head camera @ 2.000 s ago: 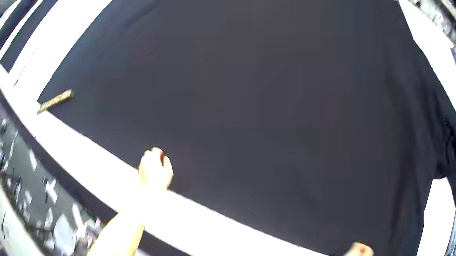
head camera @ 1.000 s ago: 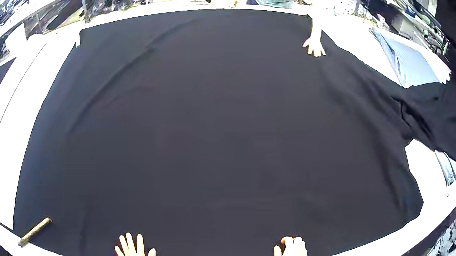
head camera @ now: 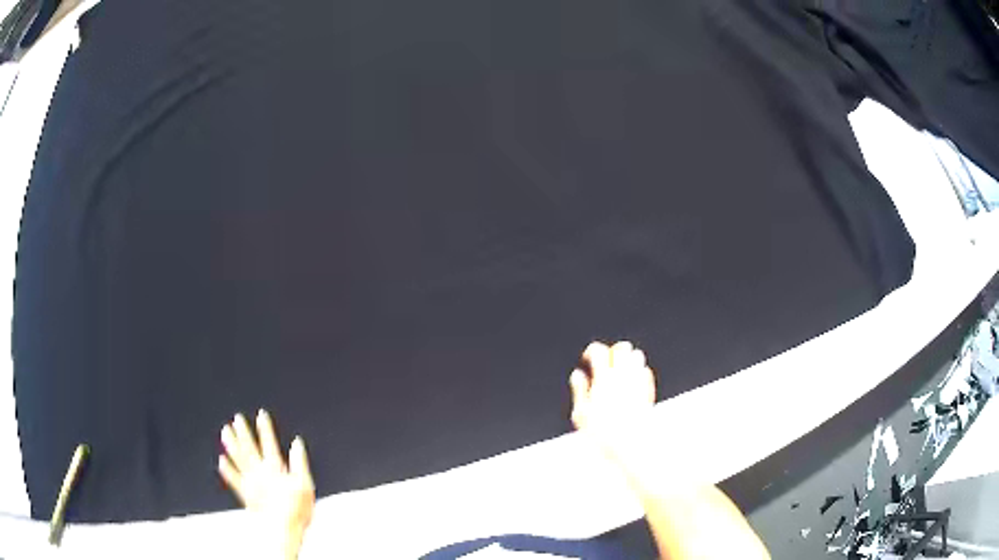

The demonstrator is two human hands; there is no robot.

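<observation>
Black fabric (head camera: 438, 241) lies spread over the white table, mostly flat, with soft creases at the upper left and along the right. My left hand (head camera: 263, 468) lies with fingers spread on the fabric near its front edge, at lower left, holding nothing. My right hand (head camera: 613, 385) rests on the fabric near the front edge, right of centre, fingers curled; whether it pinches the cloth cannot be told. A slim brass bar (head camera: 69, 494) lies across the fabric's front left corner.
The white table edge (head camera: 811, 383) runs along the front and right. Rumpled black fabric (head camera: 920, 66) is gathered at the upper right, beside pale blue cloth (head camera: 966, 181). Scraps litter the floor at lower right, near a dark metal frame (head camera: 926, 531).
The view has shifted, and the helper's hand at the far edge is out of frame. Both my hands now show further into the picture with forearms visible. The fabric lies much as before.
</observation>
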